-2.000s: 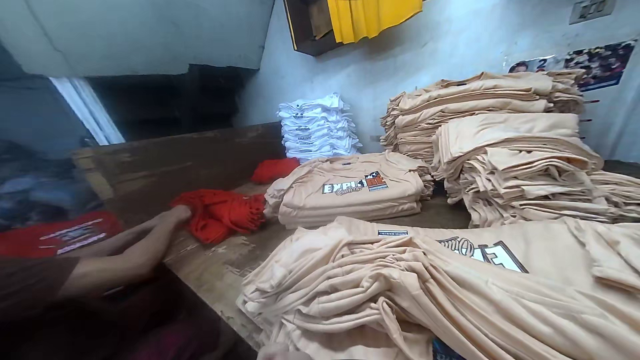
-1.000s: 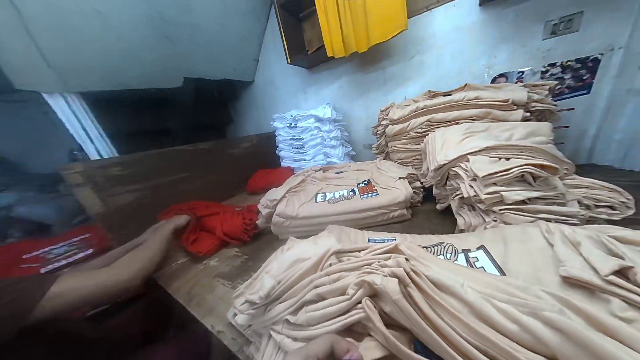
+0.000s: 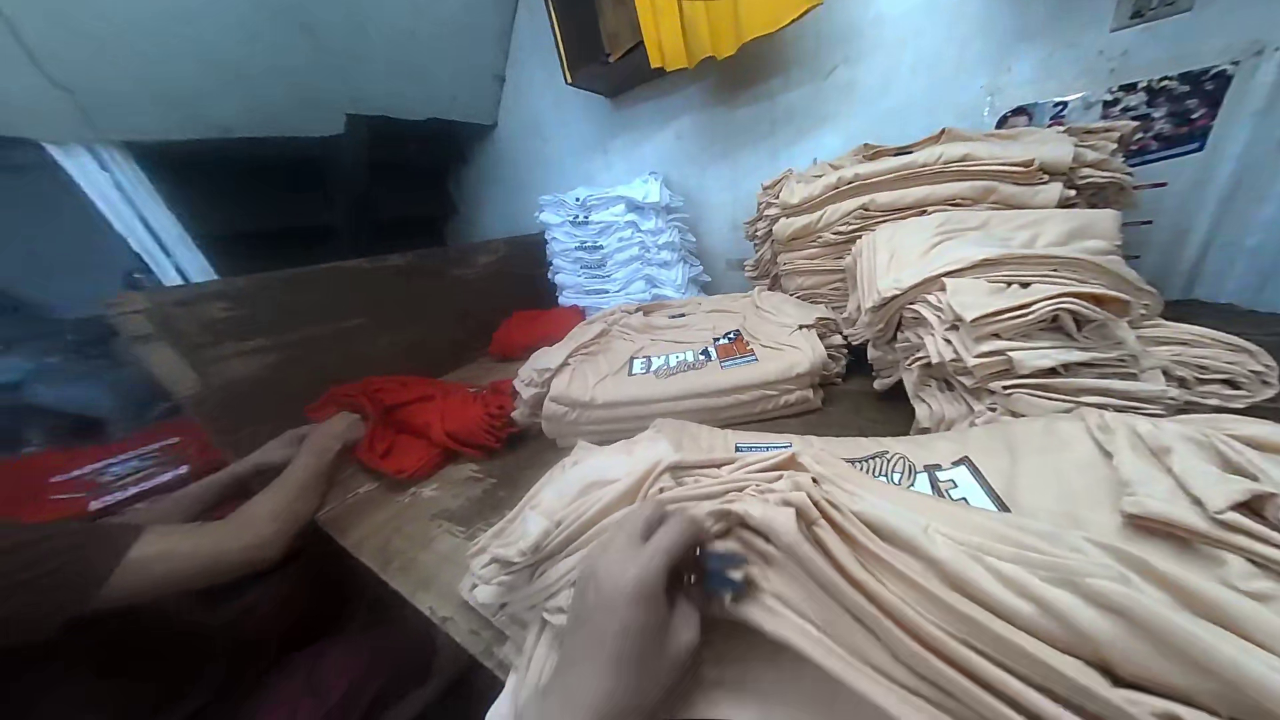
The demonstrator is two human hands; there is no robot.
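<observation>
My left hand (image 3: 635, 600) reaches in from the bottom centre, its fingers curled at the near folds of a large layered pile of beige T-shirts (image 3: 900, 560). It seems to pinch the fabric there, though motion blurs it. Beside the fingertips a small dark blue patch (image 3: 725, 573) shows between layers. The pile's top shirt bears a black and white print, partly folded under. My right hand is out of view. Beyond the pile lies a neat stack of folded beige T-shirts (image 3: 680, 370) with a printed front.
At left a co-worker's hands (image 3: 335, 430) touch a bunched red cloth (image 3: 420, 425) on the worn wooden table (image 3: 440, 520). Another red shirt (image 3: 120, 470) lies far left. White shirts (image 3: 620, 245) and tall beige stacks (image 3: 1000, 290) stand by the wall. Yellow cloth (image 3: 720, 25) hangs above.
My left hand, only partly visible at the bottom edge earlier, has come up over the near folds of the beige pile. The co-worker's hands remain at the red cloth.
</observation>
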